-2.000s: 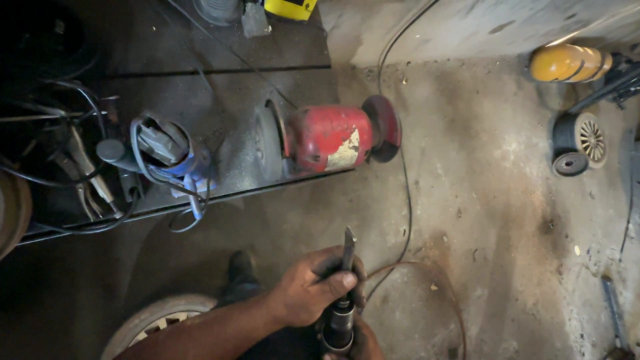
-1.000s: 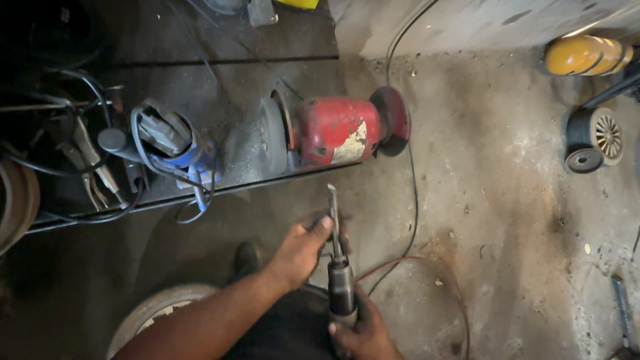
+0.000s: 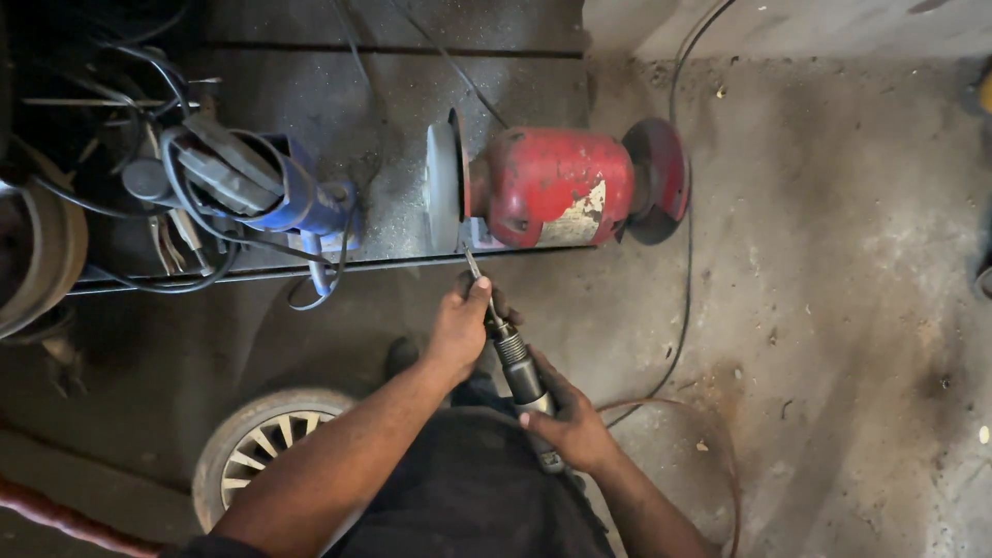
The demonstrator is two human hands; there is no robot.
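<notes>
My left hand [image 3: 463, 329] grips the metal bit [image 3: 473, 266] at the front of a pneumatic air hammer [image 3: 521, 372], just behind the bit's tip. Around the tool's dark and silver body my right hand [image 3: 567, 422] is closed. The bit's tip points up at the lower edge of the grey grinding wheel [image 3: 442, 186]; whether they touch I cannot tell. That wheel is on the left end of a red bench grinder [image 3: 562, 186] with worn paint and a partly torn label.
The grinder sits at the edge of a dark metal bench [image 3: 403, 261]. Left of it stand a blue bench vise [image 3: 298, 194] with looped cable, and pliers [image 3: 186, 239]. A wheel with tyre [image 3: 225, 434] lies below left. A hose [image 3: 717, 434] and a black cable [image 3: 687, 294] run over the floor.
Both hands have moved the air hammer toward the grinder, and its bit now tilts up and left beside the grinding wheel. The view has shifted closer to the bench.
</notes>
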